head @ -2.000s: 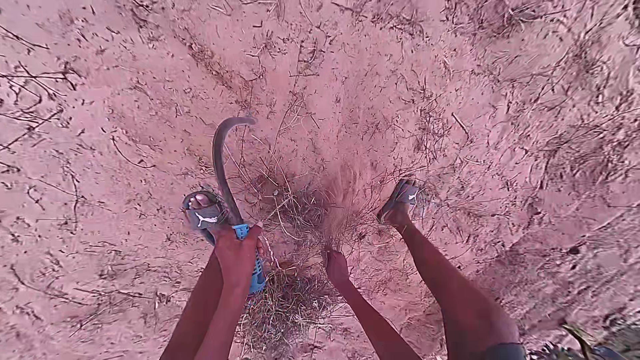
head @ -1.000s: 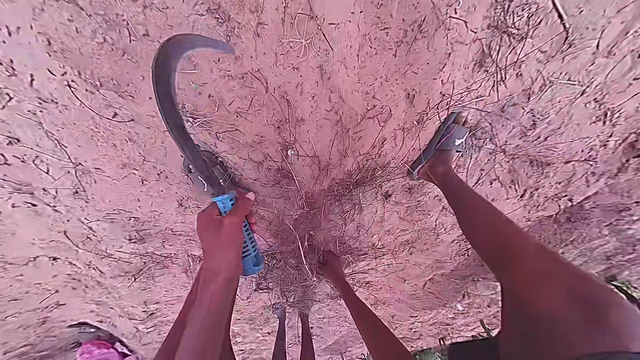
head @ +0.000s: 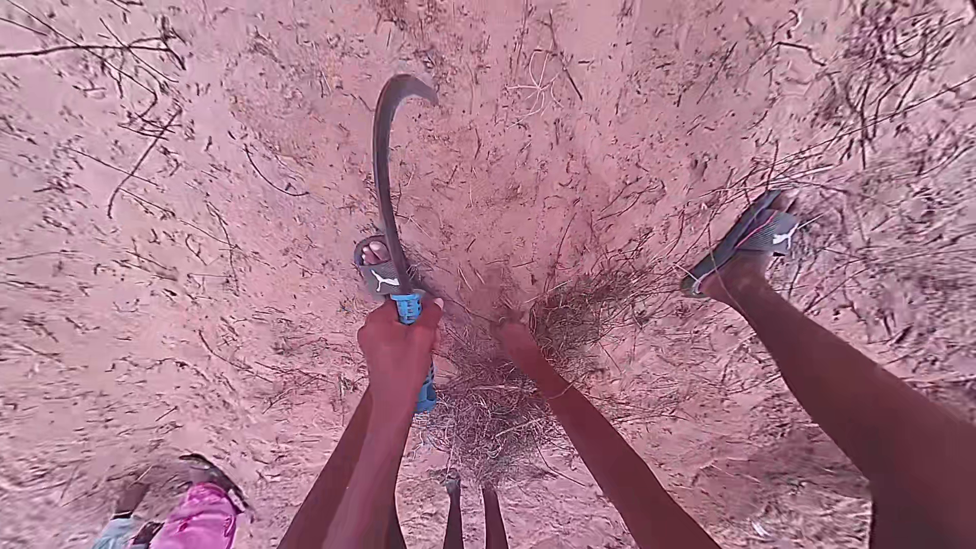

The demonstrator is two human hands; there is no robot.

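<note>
My left hand is closed around the blue handle of a sickle, whose dark curved blade points up and hooks over to the right, passing beside the slide sandal on my left foot. Low over the ground, right of the sickle handle, is my right hand, blurred against a heap of dry grass and twigs. Its fingertips are hard to make out, and I cannot tell whether it grips any stalks.
Another slide sandal is on my right foot, with thin twigs across it. Pink cloth and part of a person show at the lower left. Two thin dark legs stand below the heap. Branches lie upper left.
The sickle in my left hand now points more upright than a second ago, when it leaned left. My right hand stays low by the dry grass. The view has shifted.
</note>
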